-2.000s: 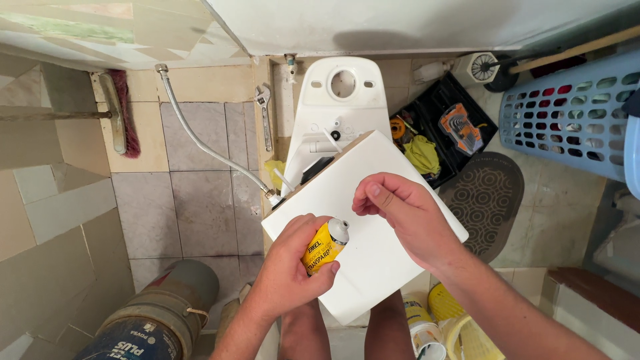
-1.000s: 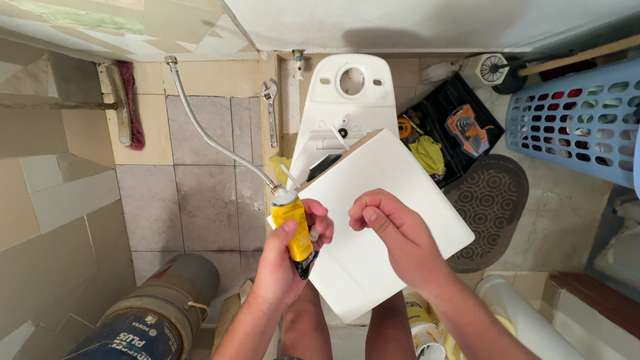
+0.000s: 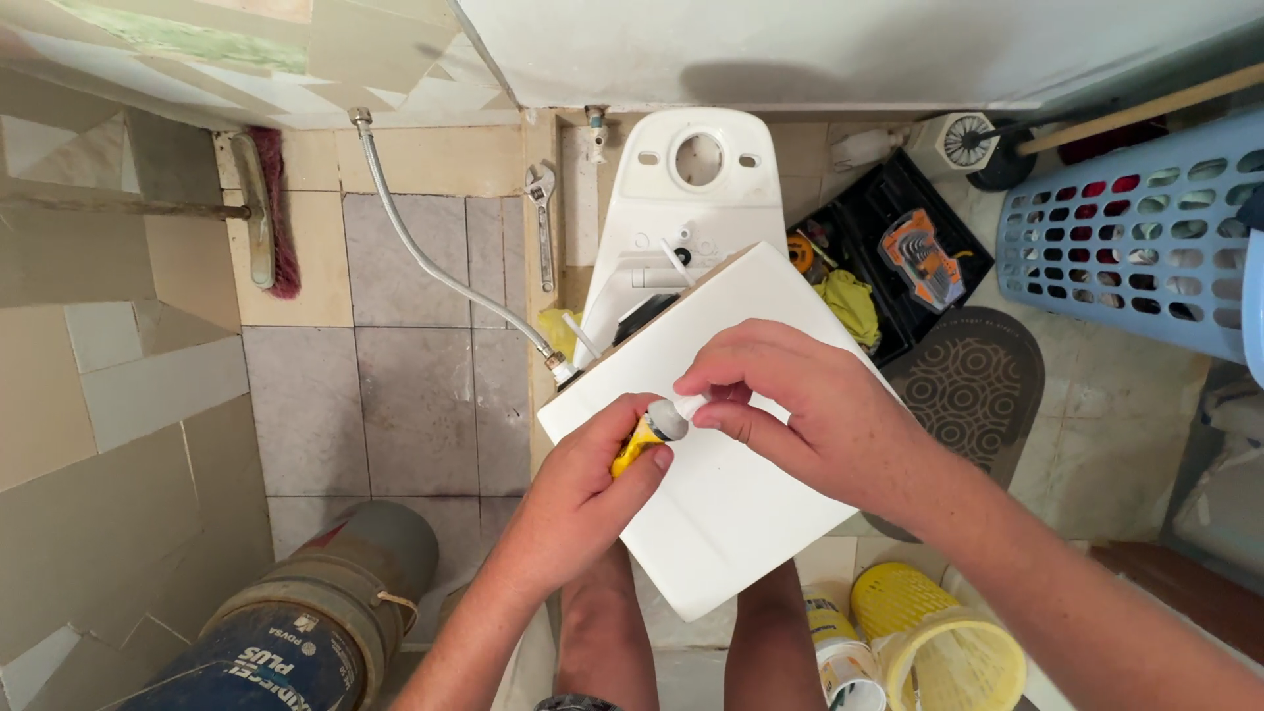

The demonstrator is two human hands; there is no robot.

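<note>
My left hand (image 3: 592, 484) grips a yellow tube (image 3: 638, 444) with a pale top end, tilted up to the right. At that end my right hand (image 3: 780, 405) pinches a small white piece (image 3: 689, 405), perhaps a cap or nozzle; whether the two are joined cannot be told. Both hands are above a white ceramic toilet tank (image 3: 731, 523), which lies at a slant over my legs. A braided hose (image 3: 434, 265) runs to a fitting at its left corner, and white plastic stems (image 3: 581, 336) stick out along its far edge. Beyond it stands the white toilet bowl (image 3: 632, 207).
An adjustable wrench (image 3: 543, 222) lies on a ledge left of the bowl. To the right are an open black toolbox (image 3: 859, 232), a dark mat (image 3: 973, 385) and a blue laundry basket (image 3: 1116, 232). A large bucket (image 3: 296, 622) and yellow containers (image 3: 953, 642) stand nearer. A brush (image 3: 262, 212) leans at left.
The tube, upright near the tank's left side one second ago, is now tilted over the tank. My right hand has come to its top end.
</note>
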